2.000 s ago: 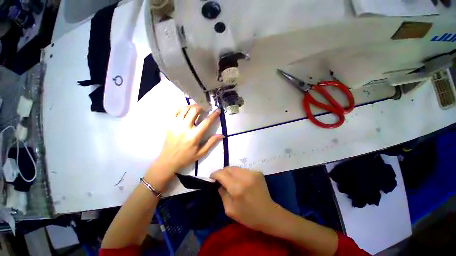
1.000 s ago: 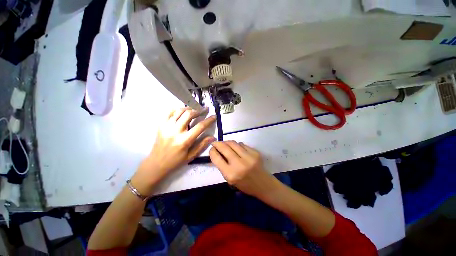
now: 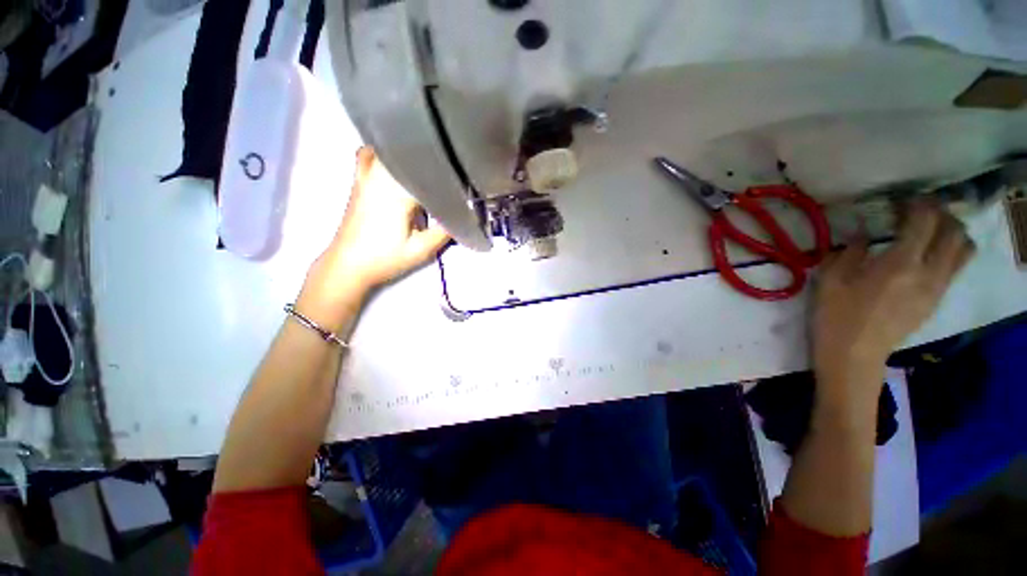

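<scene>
The cream-white sewing machine head (image 3: 389, 101) stands in front of me, with its presser foot and needle area (image 3: 501, 219) lit. My left hand (image 3: 377, 231) lies left of the needle, its fingers partly hidden behind the head; a small dark bit shows beside it, and I cannot tell if the hand holds it. My right hand (image 3: 895, 281) is at the right by the machine base, fingers bent, with nothing clearly seen in it. Red-handled scissors (image 3: 771, 242) lie between the needle and my right hand, blades towards the upper left. The dark band is not visible in front of the needle.
The white lamp (image 3: 261, 163) hangs over the left of the table (image 3: 169, 338). Dark cloth strips (image 3: 212, 90) lie behind it. A white cable (image 3: 56, 326) is at the far left. A dark cloth pile (image 3: 788, 405) on a white board sits below the right edge.
My right hand has left the band at the table's front and moved far right, past the scissors. My left hand has moved back and left of the needle. The band in front is out of sight.
</scene>
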